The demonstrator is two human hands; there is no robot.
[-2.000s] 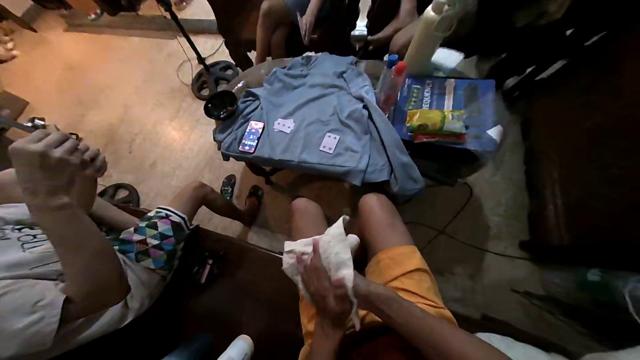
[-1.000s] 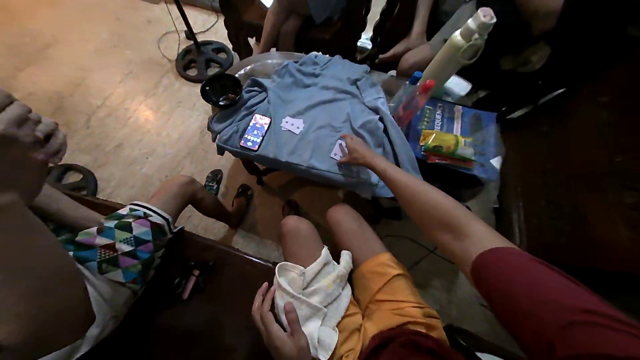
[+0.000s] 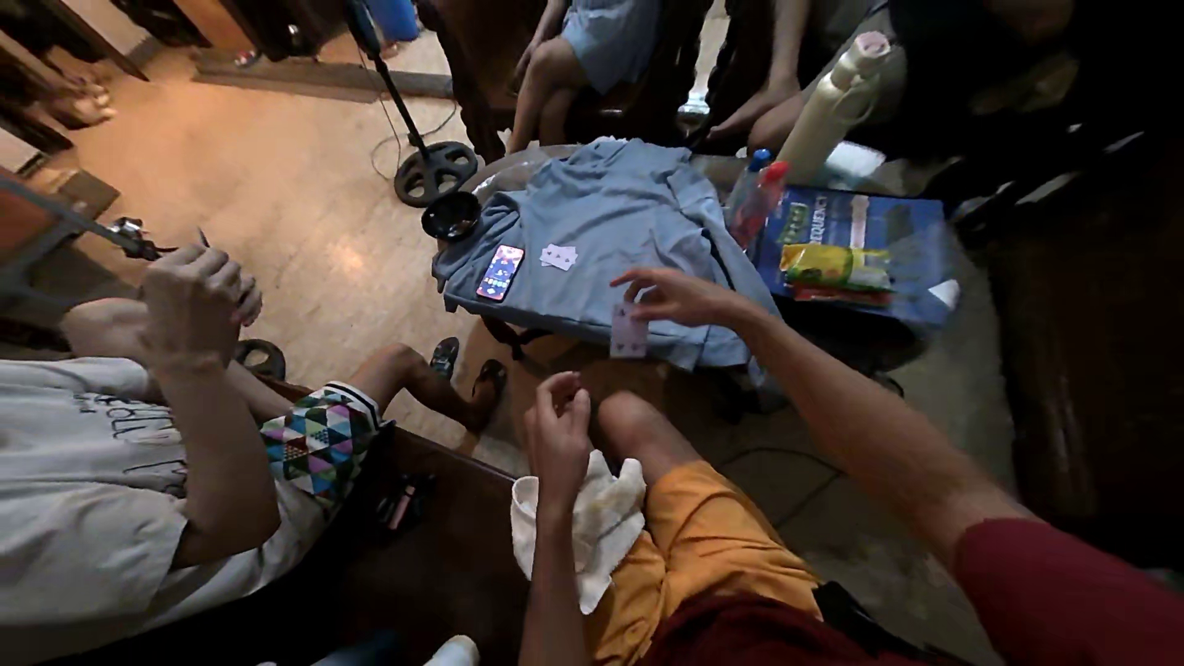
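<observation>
My right hand (image 3: 680, 298) reaches over the near edge of the table and holds playing cards (image 3: 629, 333) by their upper right part. Raised above my lap, my left hand (image 3: 561, 421) has its fingers curled; whether anything is between them cannot be told. Below and behind it a white cloth (image 3: 606, 518) lies on my thigh. A few more playing cards (image 3: 559, 256) lie fanned on the grey-blue shirt (image 3: 610, 203) spread over the table. Left of them rests a smartphone (image 3: 500, 273) with its screen lit.
A dark bowl (image 3: 450, 215) stands at the table's left edge. On the right are plastic bottles (image 3: 758, 199), a cream flask (image 3: 832, 106) and a blue game box (image 3: 911, 222) with a yellow packet (image 3: 832, 266). A person (image 3: 120, 462) sits at my left; others sit across.
My right hand has lifted the cards off the shirt at the table's near edge. My left hand has risen from the cloth on my lap toward the table.
</observation>
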